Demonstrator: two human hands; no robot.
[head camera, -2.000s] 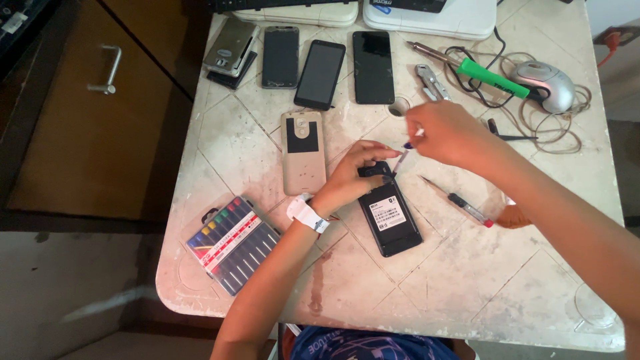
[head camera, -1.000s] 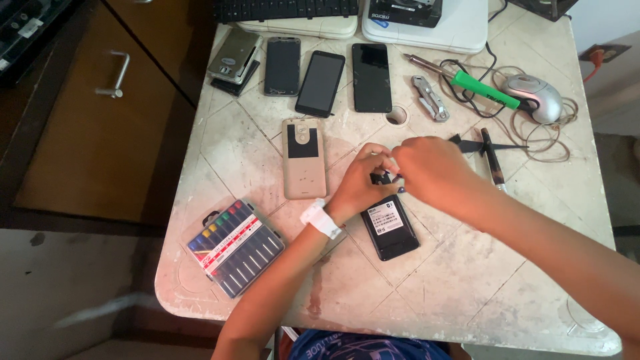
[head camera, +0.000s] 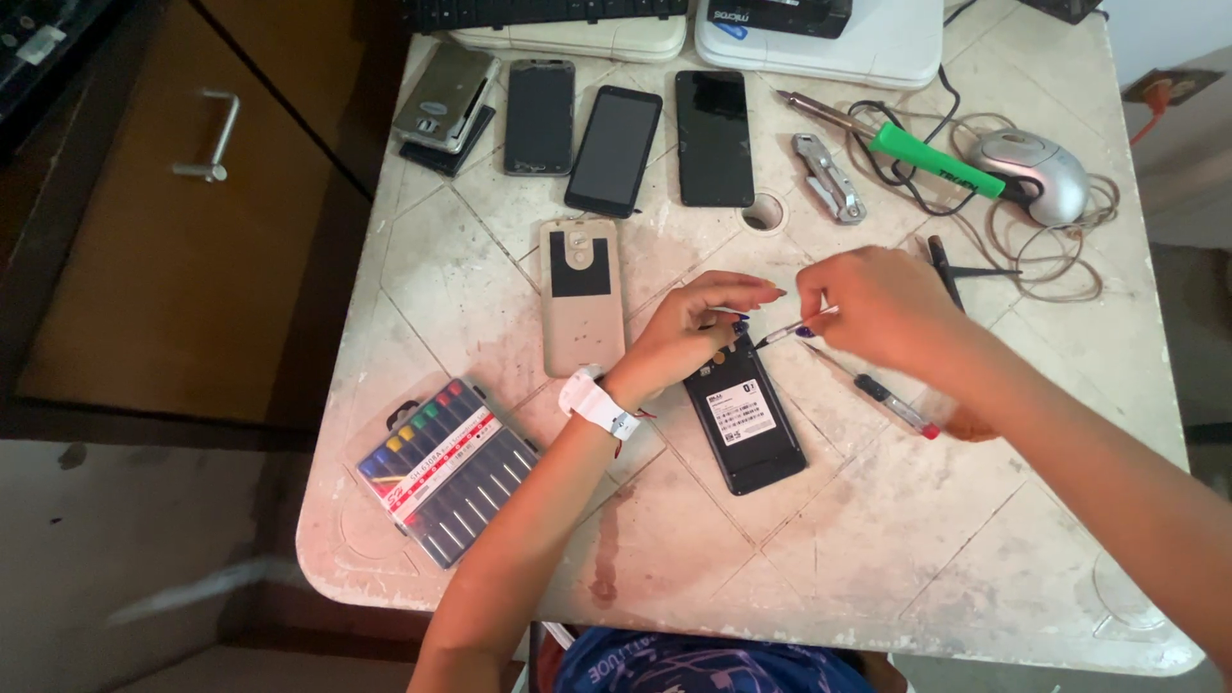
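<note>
A black smartphone [head camera: 743,414] lies with its back cover off and its inner label showing. My left hand [head camera: 701,322] rests over its upper end, fingers bent, hiding part of it. From the right, my right hand [head camera: 866,294] pinches a slim metal tool [head camera: 784,332], whose dark tip is at the phone's upper right edge. A precision screwdriver [head camera: 890,402] with a black and clear handle and a red end lies right of the phone. To the left is a beige phone back cover [head camera: 583,327]. A case of small screwdrivers [head camera: 448,472] sits at lower left.
Along the back lie smartphones [head camera: 714,140], a stack of phone parts [head camera: 446,101], a folded multitool [head camera: 829,179], a green-handled soldering iron [head camera: 924,159] and a computer mouse [head camera: 1032,173] with tangled cable. The table has a round hole [head camera: 763,213]. A black tool [head camera: 948,269] lies behind my right wrist.
My right hand has moved right, away from my left hand, and the slim tool shows between them. The red-ended screwdriver, largely hidden one second ago, is visible again.
</note>
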